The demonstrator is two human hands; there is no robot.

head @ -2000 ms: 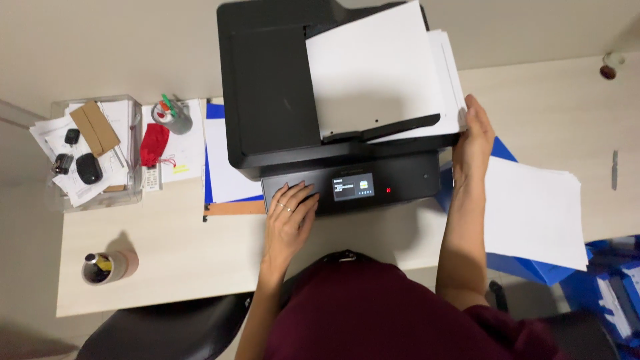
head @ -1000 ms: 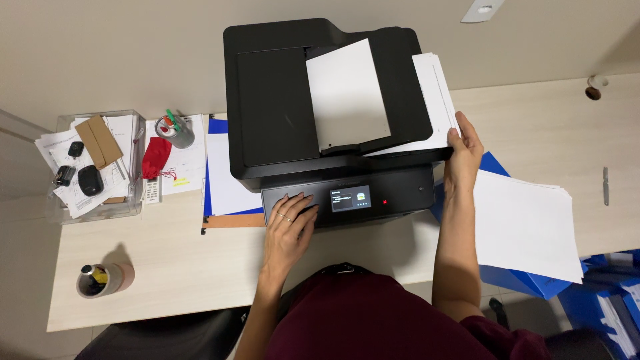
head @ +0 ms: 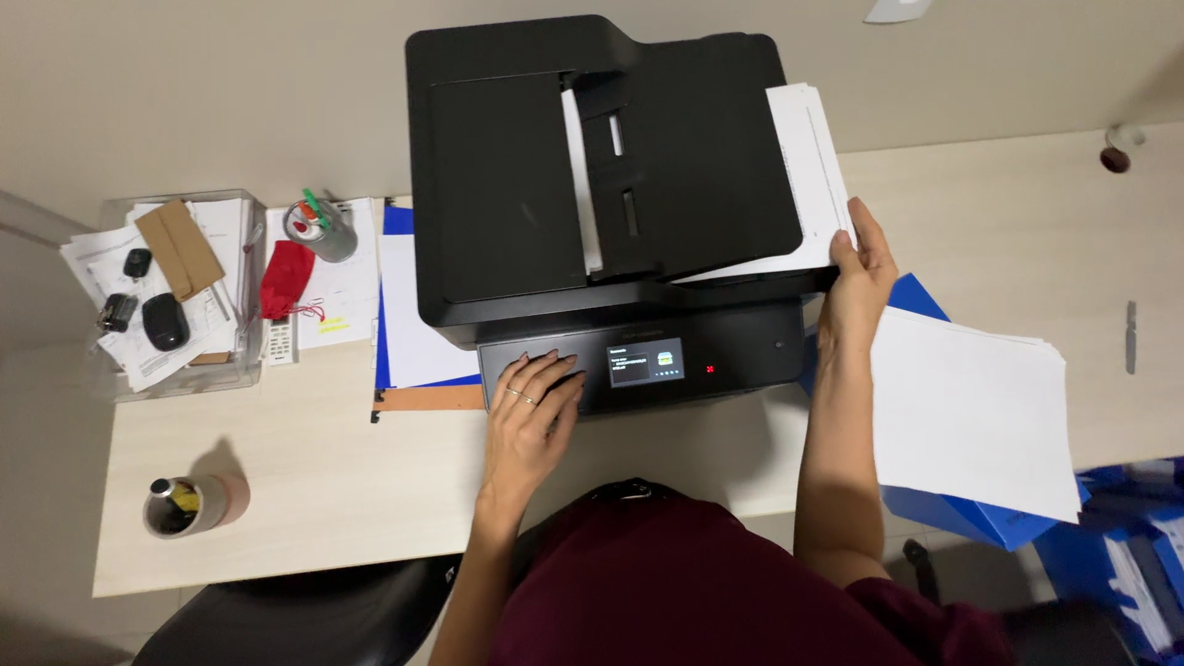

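Observation:
A black multifunction printer stands on the desk, its small display lit beside a red light. The last bit of a white sheet shows at the document feeder's slot. My left hand rests on the front control panel, left of the display, fingers bent and holding nothing. Printed sheets stick out on the right from under the feeder tray. My right hand is at their lower right corner, thumb on the paper; whether it grips them I cannot tell.
A stack of white paper lies on a blue box at the right. Left are a clear tray of papers, a red pouch, a pen holder and a cup. A black chair is below the desk.
The sheet on top of the feeder has slid left into the slot, from covering most of the tray to a narrow strip. Both hands have stayed in about the same places.

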